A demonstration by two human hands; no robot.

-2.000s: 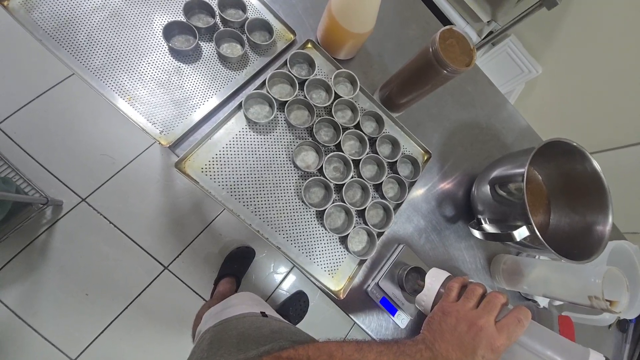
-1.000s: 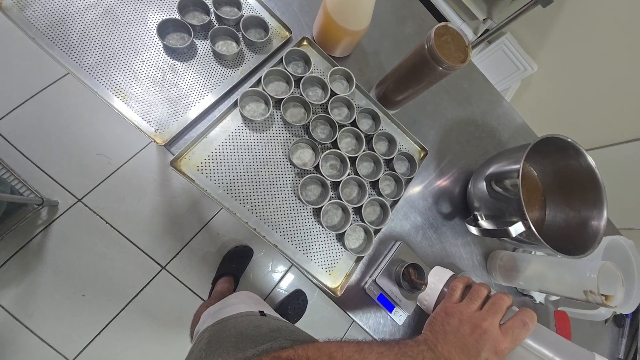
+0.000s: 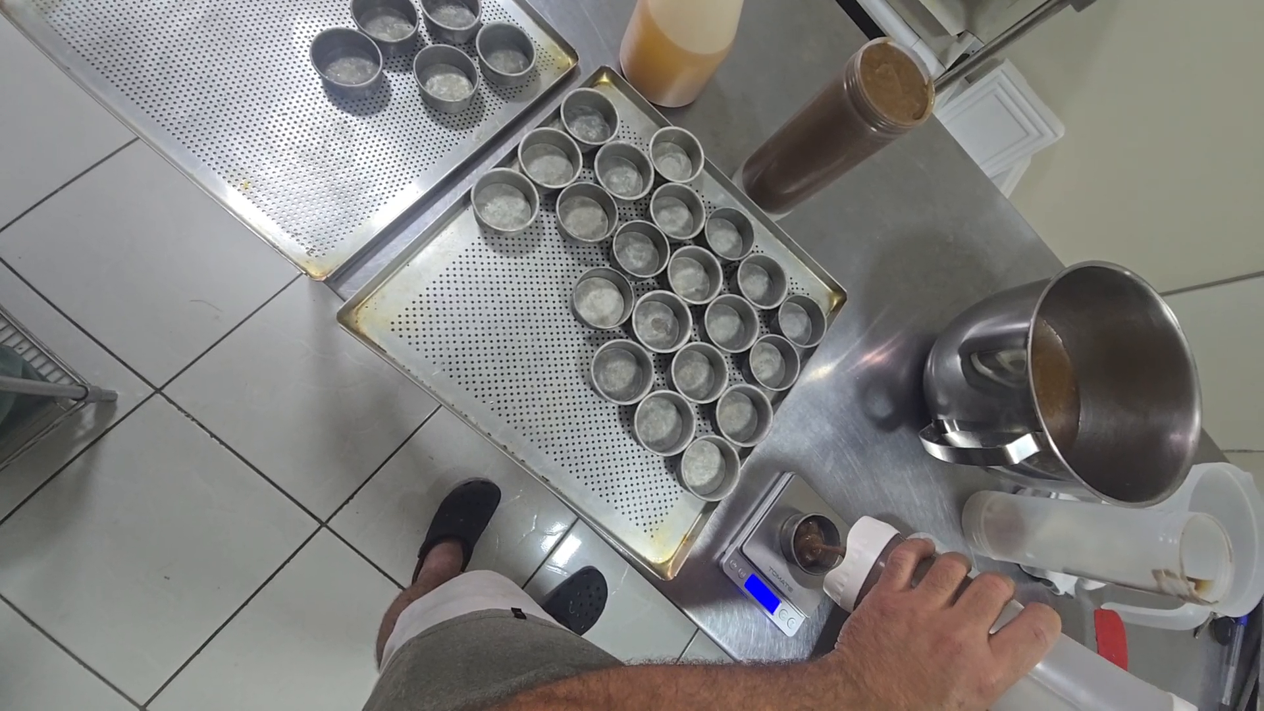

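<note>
My right hand grips a translucent squeeze bottle, tilted with its white spout end over a small round metal mould. Brown batter or sauce runs from the spout into that mould, which sits on a digital kitchen scale with a lit blue display. Beside the scale, many empty round metal moulds stand on a perforated metal tray. My left hand is out of view.
Another perforated tray holds several moulds at upper left. A bottle of orange-brown liquid, a brown-filled container, a steel mixing bowl and a translucent container are on the steel table.
Brown mixture now visibly streams from the spout and covers part of the mould on the scale. Two seconds ago, no stream showed clearly. My right hand has kept its grip on the bottle.
</note>
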